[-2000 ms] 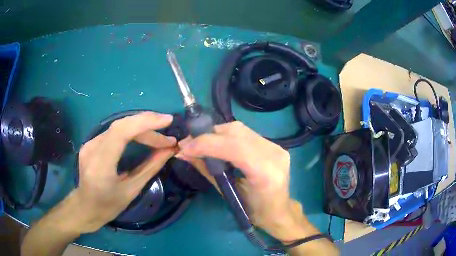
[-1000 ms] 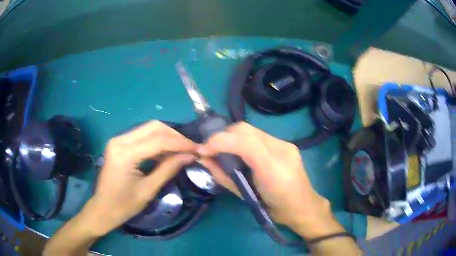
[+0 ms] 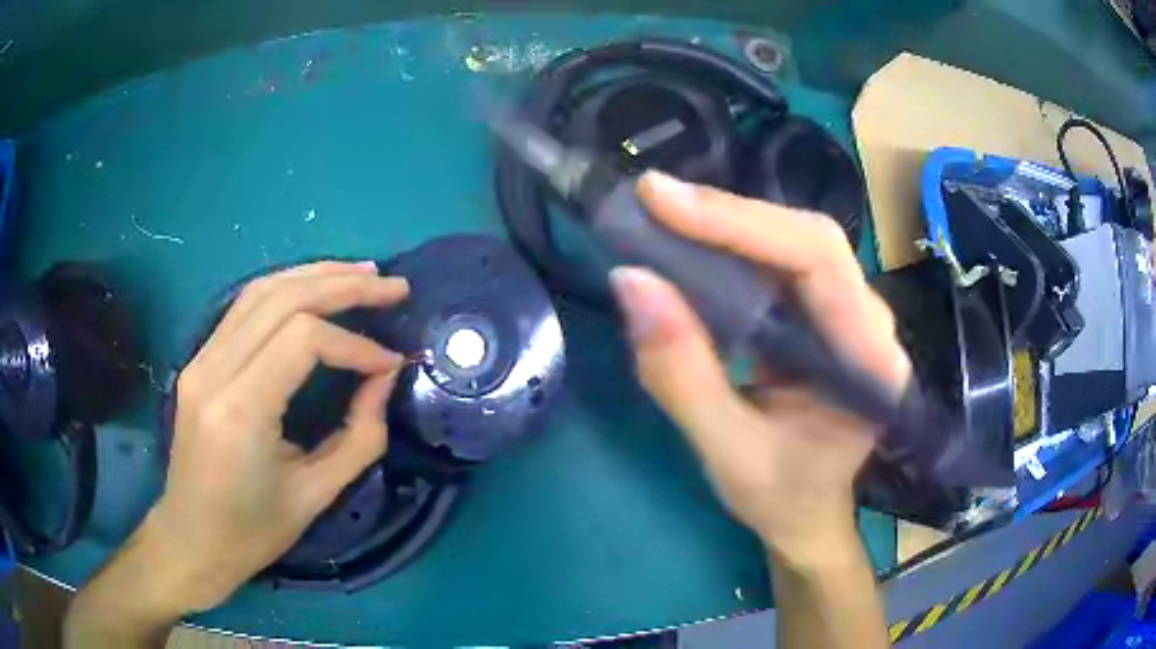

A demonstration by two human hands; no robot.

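Note:
A round black speaker baffle plate (image 3: 507,399) with a pale centre dot lies over a pair of headphones (image 3: 412,526) in front of me. My left hand (image 3: 298,393) pinches a hair-thin lead wire (image 3: 418,360) at the plate's left side, near the dot. My right hand (image 3: 773,330) holds the soldering iron (image 3: 697,273), off to the right of the plate. Its tip points up and left, blurred, above the second headphones. My left hand hides part of the headphones under the plate.
Second headphones (image 3: 513,190) lie behind, partly hidden by my right hand. More headphones (image 3: 83,482) are at left beside a blue tray edge (image 3: 8,190). At right are cardboard (image 3: 887,127), a blue tray (image 3: 941,190) with soldering equipment, and a partly hidden black fan box (image 3: 932,298).
My right hand has moved right, away from my left hand, with the soldering iron, now blurred. The plate and its pale dot have come into full view. My left hand still pinches near the plate.

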